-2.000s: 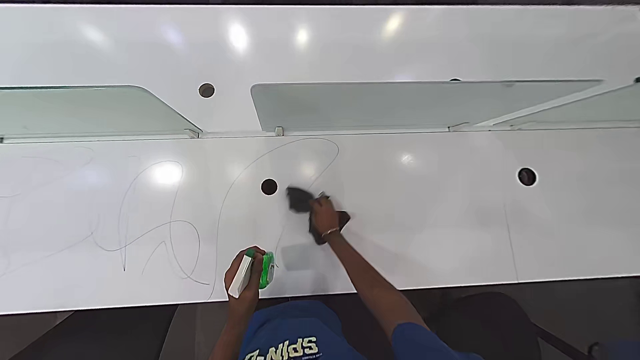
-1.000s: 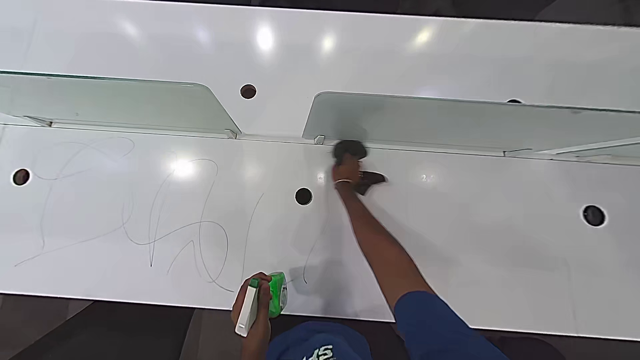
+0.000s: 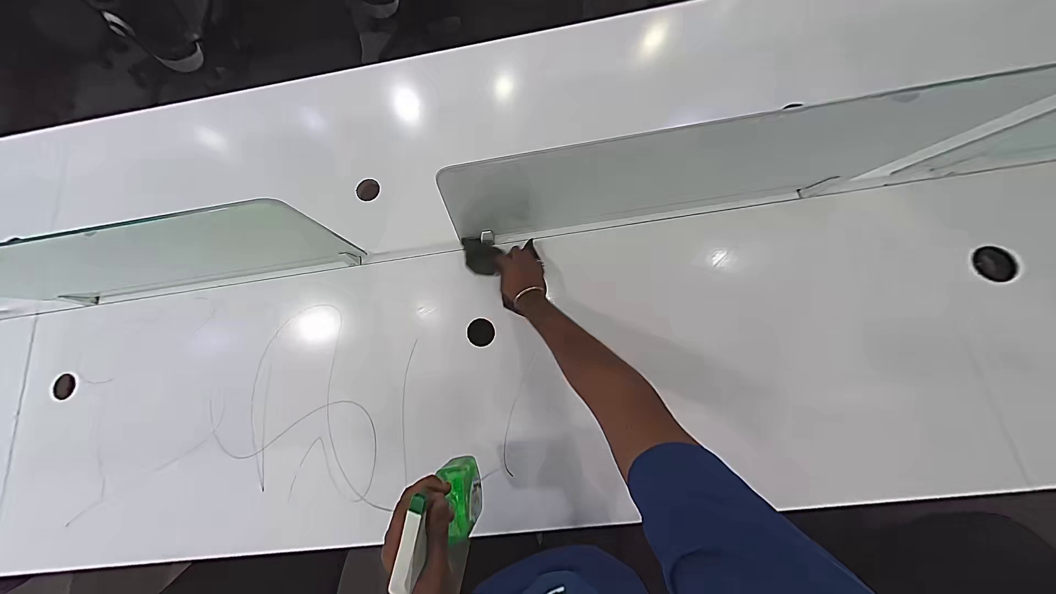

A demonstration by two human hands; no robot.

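Note:
My left hand [image 3: 425,520] grips a spray bottle with green liquid [image 3: 462,499] and a white-and-green trigger head at the near edge of a white tabletop [image 3: 784,371]. Farther up, my right hand [image 3: 521,276] presses a black cloth [image 3: 481,256] onto the surface, close to the metal clip at the corner of the right glass divider [image 3: 660,161]. Thin dark scribbled lines [image 3: 330,404] run over the left part of the tabletop, and shorter curved strokes lie on both sides below the middle round hole [image 3: 481,332].
Another glass divider [image 3: 206,243] stands at the left along the seam. Further round holes pierce the tabletop at the far side [image 3: 368,190], the right [image 3: 995,263] and the left [image 3: 64,386]. Dark chairs [image 3: 157,33] are beyond the far edge.
My right hand has moved the black cloth away from me to the foot of the right divider. The large looped line near the middle hole now shows only as separate strokes. The view has tilted.

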